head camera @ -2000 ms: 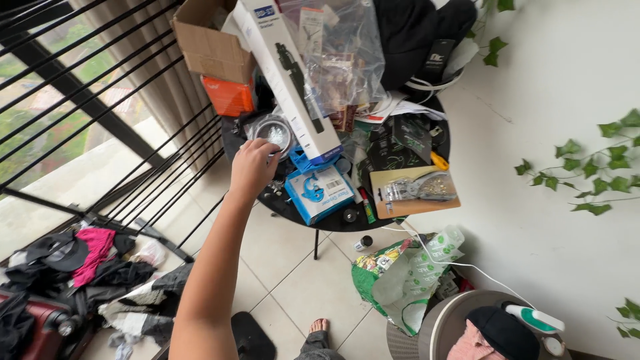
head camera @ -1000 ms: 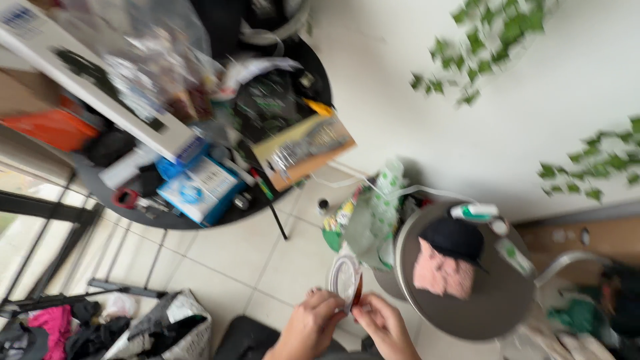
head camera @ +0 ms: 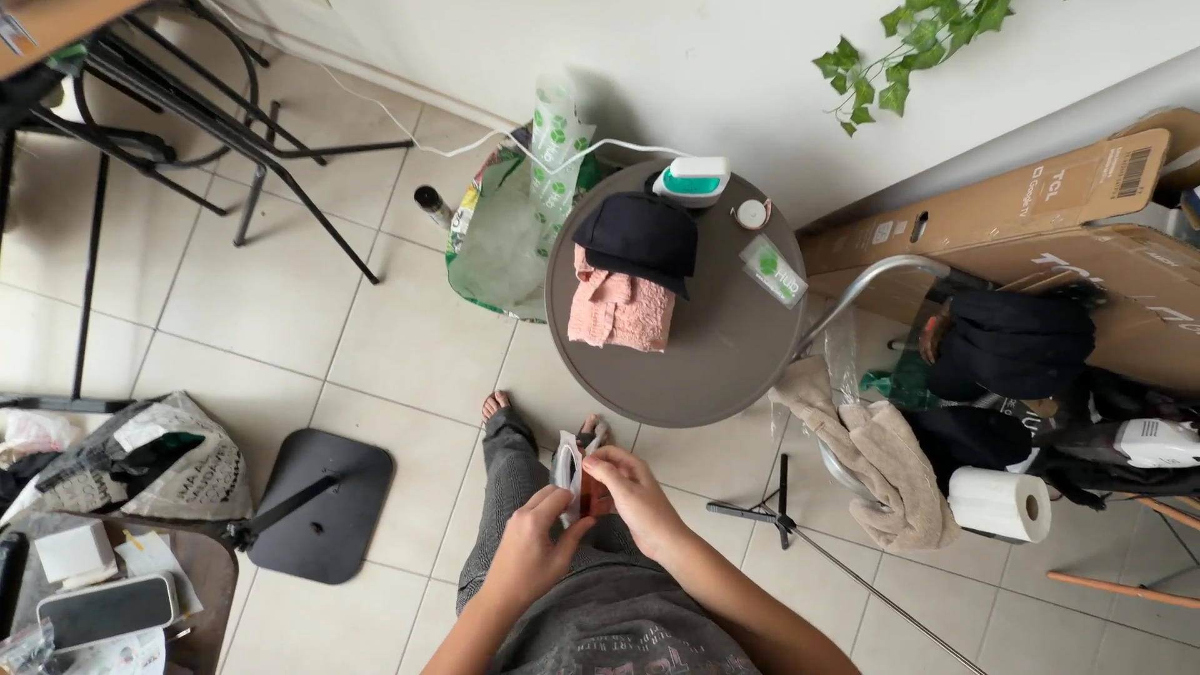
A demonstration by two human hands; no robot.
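Note:
Close to my body, my left hand pinches the lower left of a white ring-shaped coil or roll. My right hand is at its right side, with its fingers on a small reddish-orange packet or card that lies against the ring. The exact kind of both things cannot be told. Beyond my hands stands a round grey-brown table bearing a dark cap, a folded pink cloth, a white and teal handheld appliance, a small white round item and a clear green-printed packet.
A green bag with plastic wrap stands left of the round table. Right are a TV carton, a beige towel and a paper roll. A thin-legged stand, a black base plate and black metal legs occupy the floor.
My left hand was over the cluttered black table two seconds ago; both hands are now together near my body, holding the ring. The view has swung right, away from that table.

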